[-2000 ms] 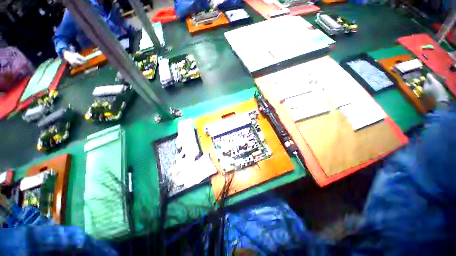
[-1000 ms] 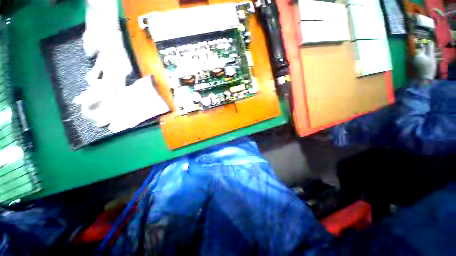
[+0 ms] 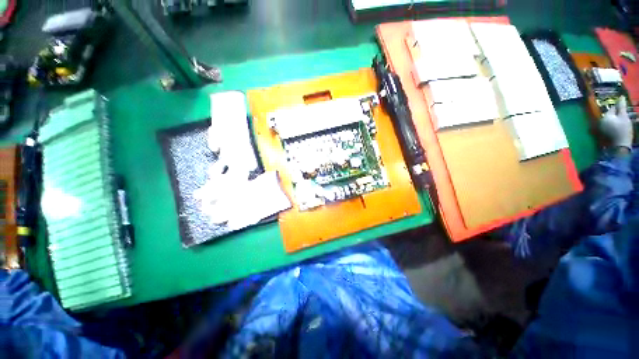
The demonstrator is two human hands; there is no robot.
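Observation:
A green circuit board (image 3: 333,165) with many white parts lies in the orange-brown fixture (image 3: 329,228) in front of me. A pale silver-white bar (image 3: 319,116) runs along its far edge. A black electric screwdriver (image 3: 403,116) lies just right of the fixture. Limp white gloves or cloth (image 3: 235,189) lie over the black screw tray (image 3: 188,158), left of the fixture. Neither of my hands is in view. My blue-clothed lap shows at the bottom.
A row of pale green strips (image 3: 77,203) and a dark marker (image 3: 124,217) lie left. A red-edged board (image 3: 504,179) with white sheets is right. A metal post (image 3: 157,42) stands behind. At far right, another person's gloved hand (image 3: 616,126) is at a board.
The view dipped close over the fixture, then drew back, showing more of the bench again. The board, screwdriver and white cloth have not moved on the bench. The neighbour's gloved hand remains at the board.

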